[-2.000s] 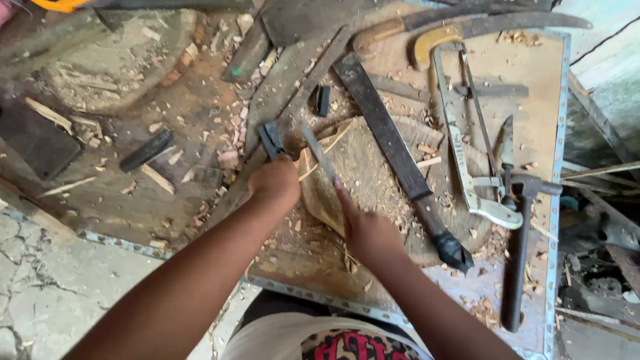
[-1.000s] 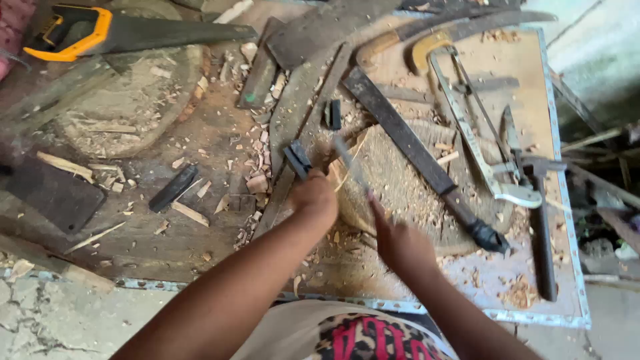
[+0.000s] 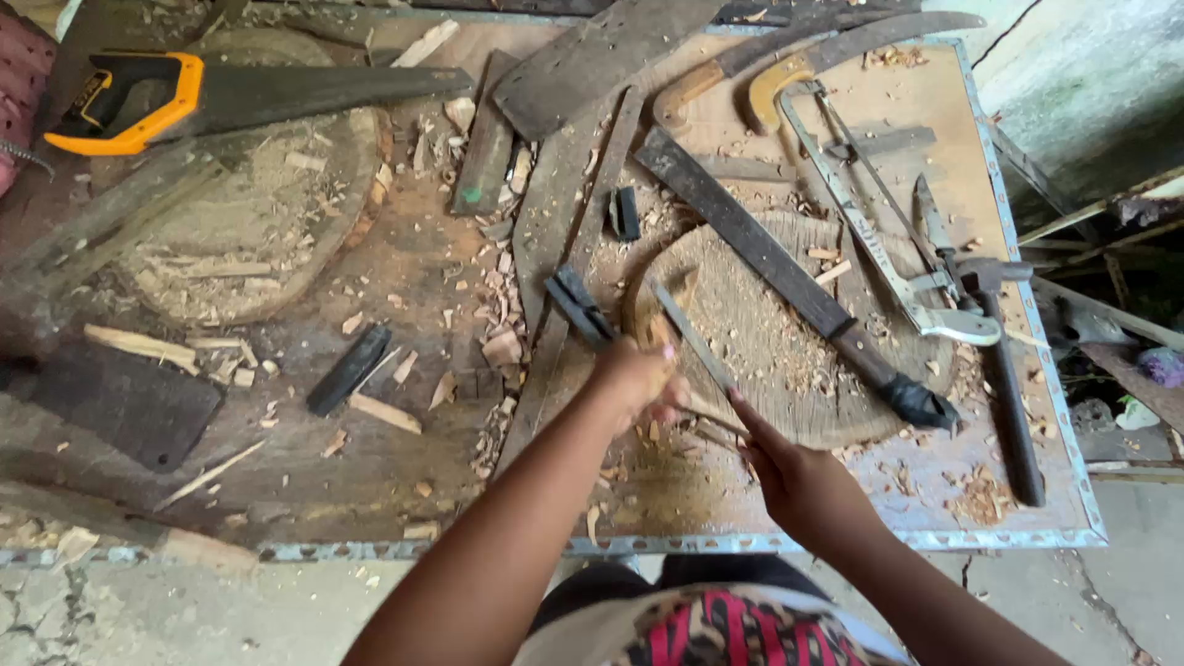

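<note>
My right hand (image 3: 786, 472) is closed round the handle of a knife, whose straight metal blade (image 3: 689, 333) points up and left over the near left part of a round wooden block (image 3: 777, 370). Beside it, my left hand (image 3: 638, 375) grips a small piece of light wood (image 3: 664, 335) at the block's left edge. A dark block-shaped piece (image 3: 580, 305) shows just beyond my left fingers; whether they touch it I cannot tell. A machete (image 3: 749, 236) lies across the block, its wrapped handle end toward the near right.
On the right lie a hacksaw (image 3: 865, 222), a hammer (image 3: 1008, 407) and two curved blades with wooden handles. A handsaw (image 3: 314, 97) rests on another wood round (image 3: 268, 231) at the left. Wood chips litter the table, which has a perforated metal edge (image 3: 832, 541).
The view has shifted, with more of the table's left side and the handsaw showing. Both hands stay close together at the block's left edge, the knife still in my right hand.
</note>
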